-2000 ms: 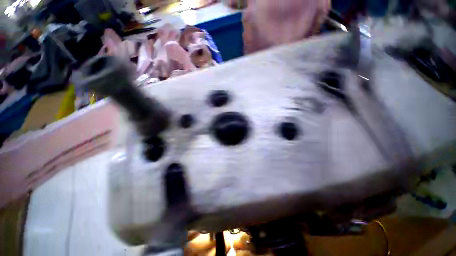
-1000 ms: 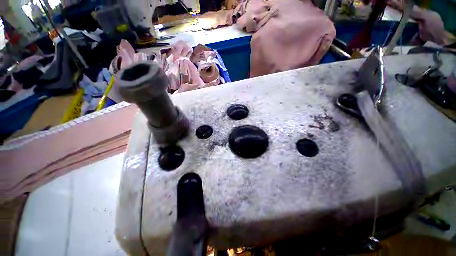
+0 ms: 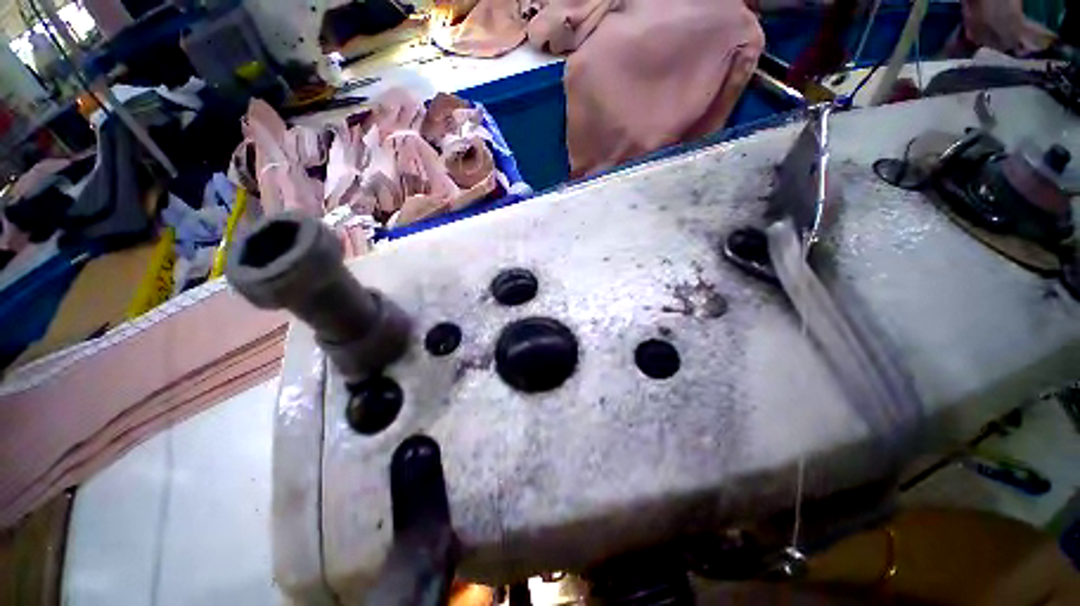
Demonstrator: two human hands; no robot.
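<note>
The white sewing machine head (image 3: 592,438), speckled with grime and with several black plugs on top, fills the middle of the view. A grey knurled post (image 3: 310,290) stands tilted at its left end. A thin pale thread (image 3: 801,474) hangs down its front side to a small metal guide. A light cloth strip (image 3: 847,337) is looped over the head at the right. The needle area is hidden below the head; only a warm glow shows at the bottom edge. Neither of my hands is in the picture.
A layered pile of pink cut pieces (image 3: 142,408) lies on the white table (image 3: 201,509) at left. Behind the head are rolled pinkish bundles (image 3: 403,160) in a blue container and a draped pink cloth (image 3: 663,83). A small blue-dark tool (image 3: 1010,474) lies at right.
The view has sharpened since two seconds ago. Since one second ago it has shifted, so the machine head's top sits slightly further left and lower. No thing has visibly moved by itself.
</note>
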